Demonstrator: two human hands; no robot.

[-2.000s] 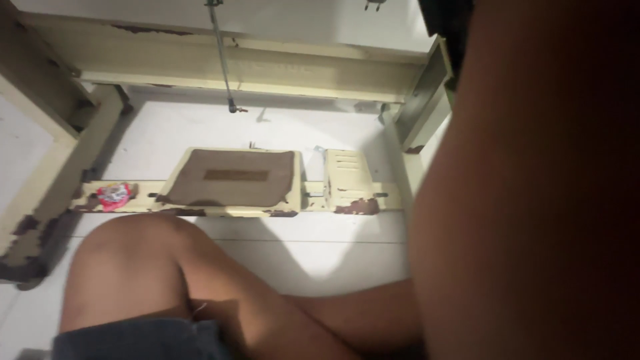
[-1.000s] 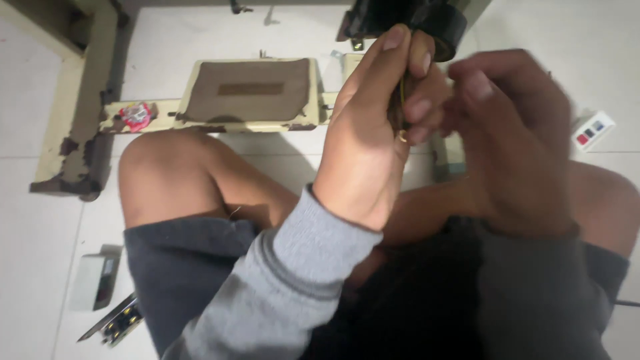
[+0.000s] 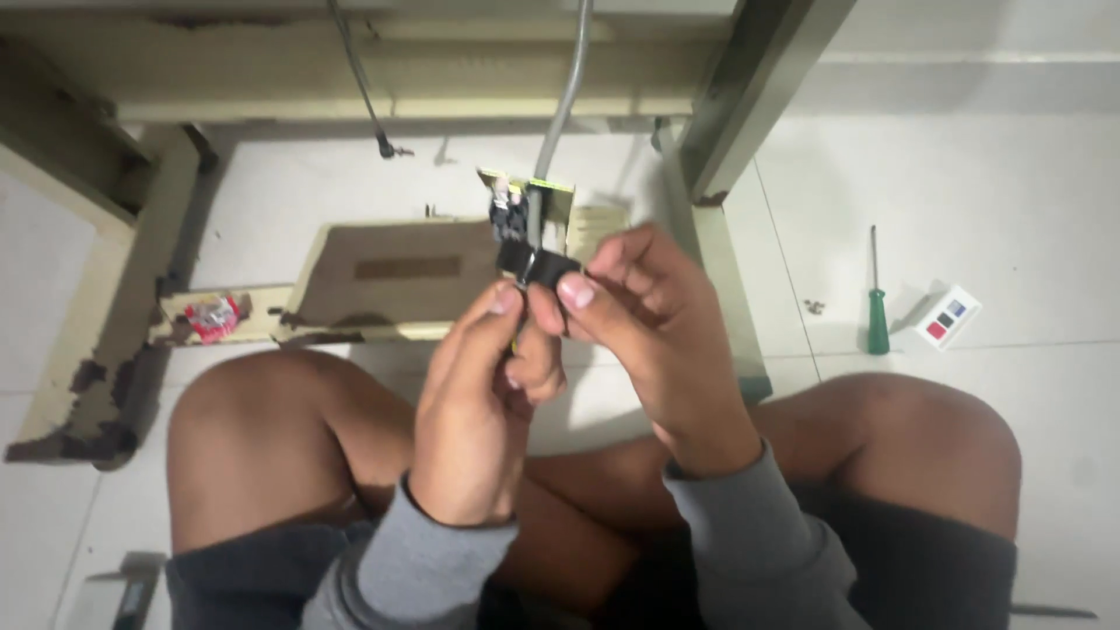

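My left hand [image 3: 481,385] and my right hand [image 3: 656,332] meet in front of me at a black part [image 3: 538,262], perhaps a clamp or tape, around the lower end of a grey cable [image 3: 564,105]. The fingertips of both hands pinch it. Just beyond my fingers is a small open assembly [image 3: 529,206] with a plate and black components, and the cable passes by it. A bit of yellow shows between my left fingers; what it belongs to is hidden. On the floor at the right, a green-handled screwdriver [image 3: 878,324] lies beside a white box with coloured squares [image 3: 947,317].
A worn cream metal frame [image 3: 420,79] spans the far side, with a hanging rod [image 3: 363,96]. Below it sits a brown-topped treadle [image 3: 394,271]. A red and silver wrapper [image 3: 213,317] rests on the crossbar. Small screws [image 3: 814,306] lie on the floor. My bent knees flank my hands.
Two seconds ago neither hand was in view. A second ago my right hand was blurred beside my left; now both are at the black part. The grey cable and the open assembly have come into view.
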